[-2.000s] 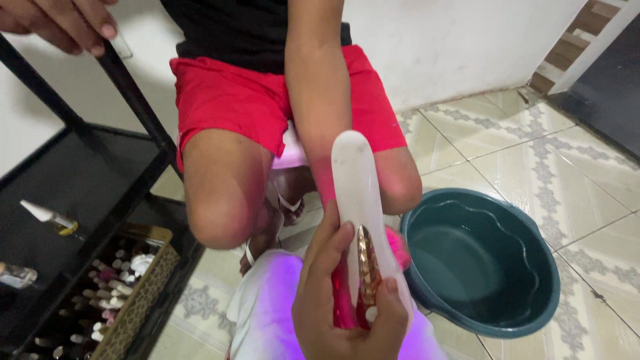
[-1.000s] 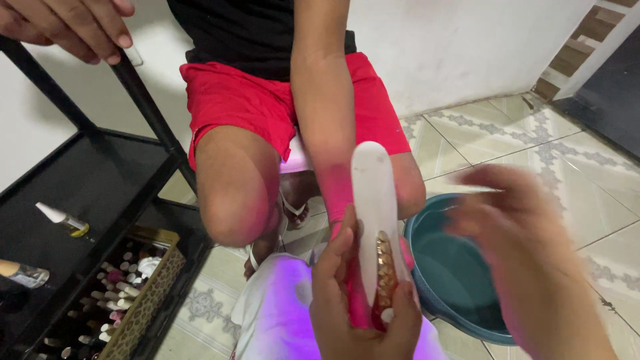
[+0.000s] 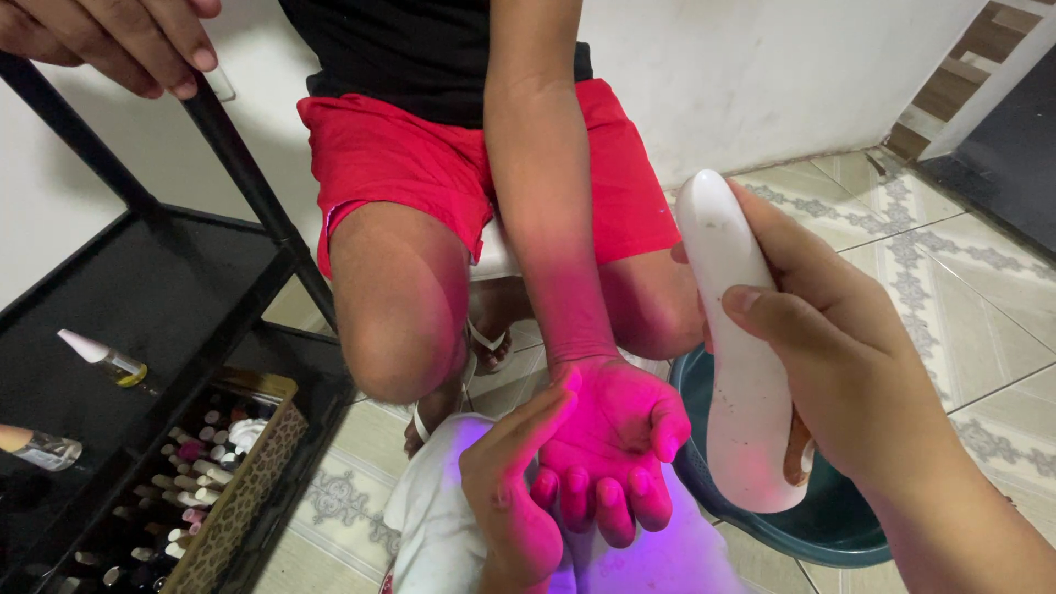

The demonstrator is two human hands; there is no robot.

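Observation:
My right hand (image 3: 825, 330) grips a white handheld nail lamp (image 3: 730, 355), held upright at the right, its thumb on the front and a gold-brown part low on its edge. My left hand (image 3: 516, 487) is beside the other person's upturned hand (image 3: 615, 429), its fingers extended along that hand's edge; it holds no tool. The other person's fingers are curled toward me, showing the nails, in bright pink light. Purple light falls on the white cloth (image 3: 445, 511) below the hands.
A teal plastic basin (image 3: 833, 536) stands on the tiled floor at right. A black shelf cart (image 3: 165, 256) at left bears two small bottles and a leopard-print box (image 3: 272, 445) of nail polish bottles. The person's other hand (image 3: 124, 41) rests on the cart's frame.
My right hand has come in from the right and now holds the lamp, which was in my left hand. The lamp has moved right, uncovering the other person's palm.

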